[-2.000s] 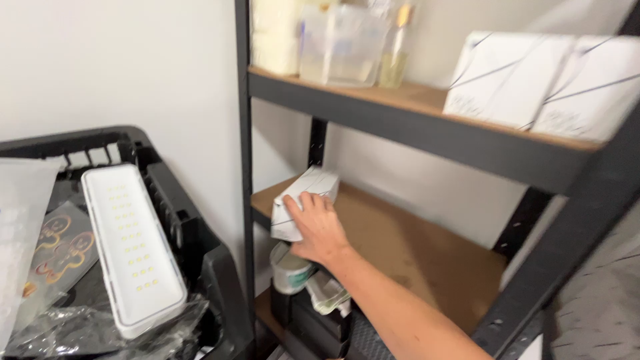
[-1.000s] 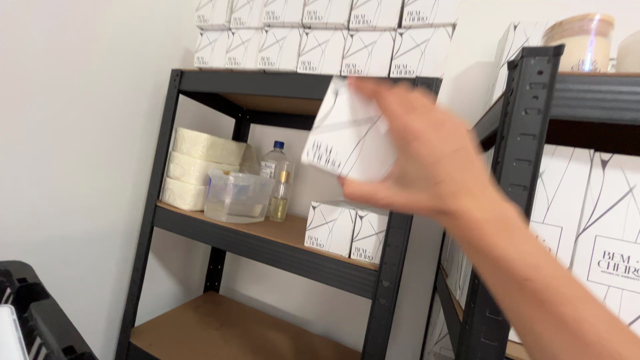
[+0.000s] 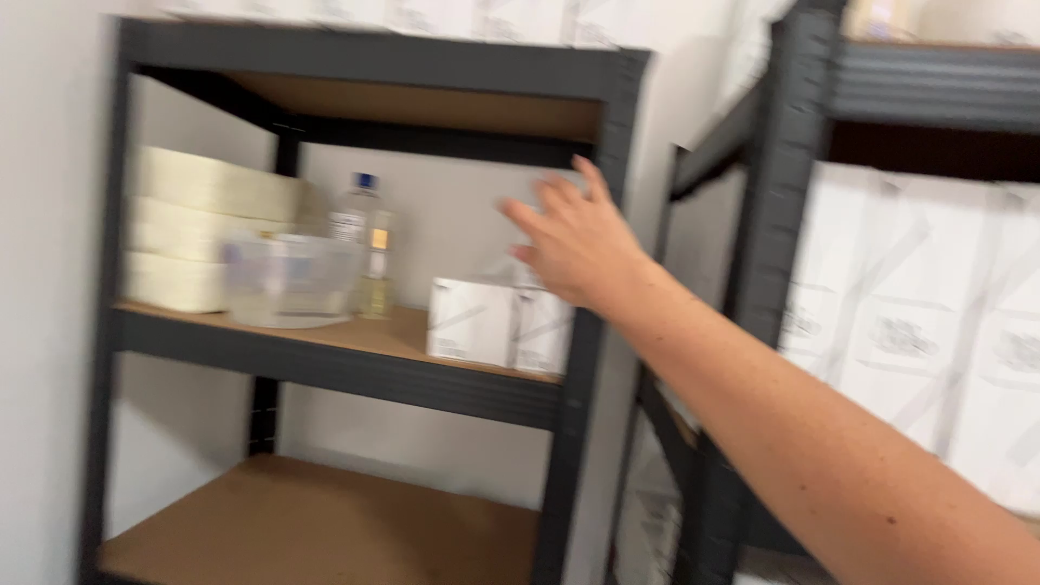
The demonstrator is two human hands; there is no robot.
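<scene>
My right hand (image 3: 581,231), blurred, is raised before the right end of the shelving unit's middle compartment, fingers spread and holding nothing. Just below and left of it, a white printed box (image 3: 471,321) stands on the middle shelf (image 3: 398,329), with another white box (image 3: 543,329) beside it. Part of something white shows behind the fingers, too blurred to tell. My left hand is out of view.
Stacked cream-coloured packs (image 3: 179,231), a clear plastic tub (image 3: 292,280) and bottles (image 3: 376,272) share the middle shelf. White boxes (image 3: 520,20) line the top. A second dark metal rack (image 3: 784,203) holding tall white boxes (image 3: 902,325) stands at the right.
The white box that my right hand held up one second ago is no longer in it; the fingers have come apart. The view has moved closer to the middle shelf.
</scene>
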